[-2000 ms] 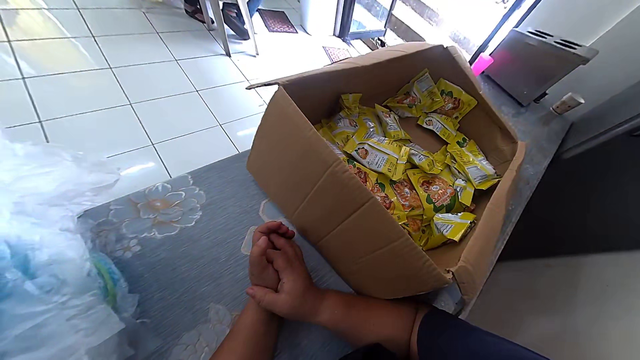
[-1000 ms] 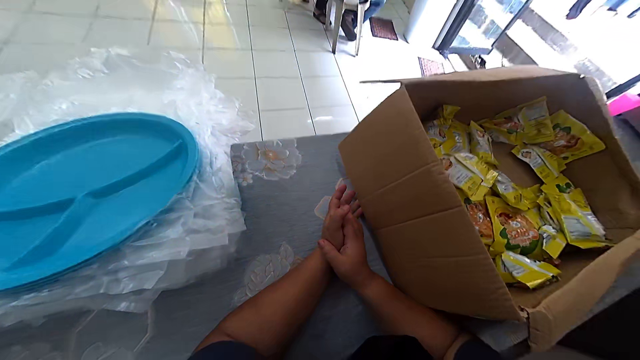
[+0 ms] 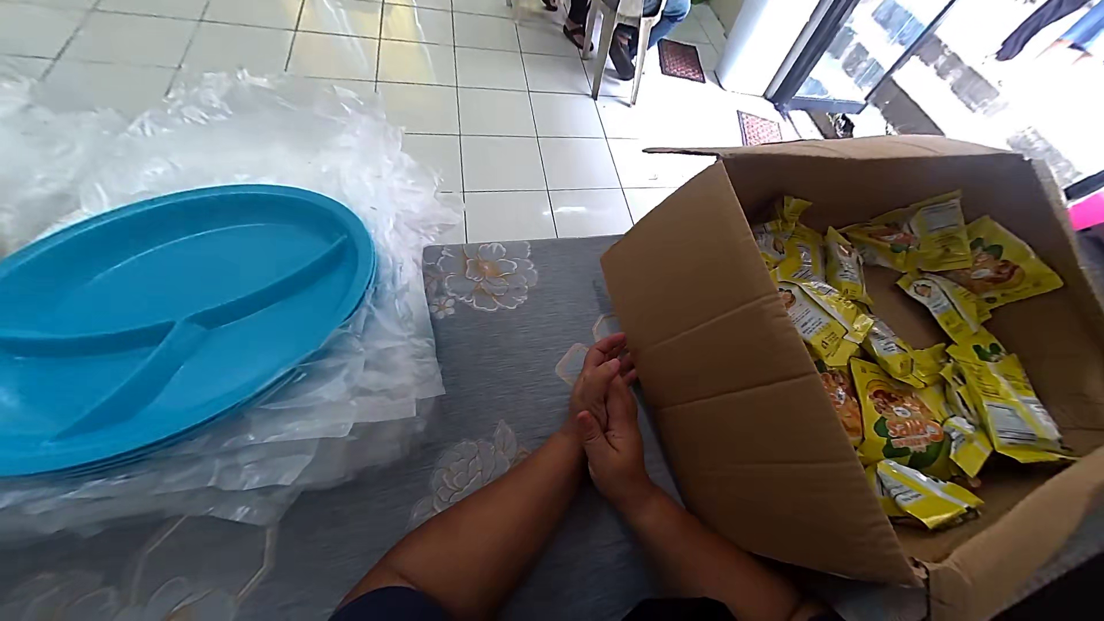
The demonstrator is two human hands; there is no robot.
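My left hand (image 3: 597,385) and my right hand (image 3: 617,444) rest against each other, palms together, on the grey flowered tablecloth, close beside an open cardboard box (image 3: 733,379). No object shows between them, though their inner faces are hidden. Inside the box lie several yellow snack packets (image 3: 906,423), loosely heaped. To the left, a blue divided oval plastic plate (image 3: 233,259) tops a stack of similar plates, lying on a pile of clear plastic bags (image 3: 371,362).
Beyond the table is a tiled floor (image 3: 500,112) with a chair (image 3: 614,43), on which a person sits, only legs and feet showing. Two small mats (image 3: 681,62) lie near a glass door (image 3: 854,60). A box flap (image 3: 1009,526) sticks out at lower right.
The view has swung left, bringing the blue plates into sight. Both hands stay together beside the box.
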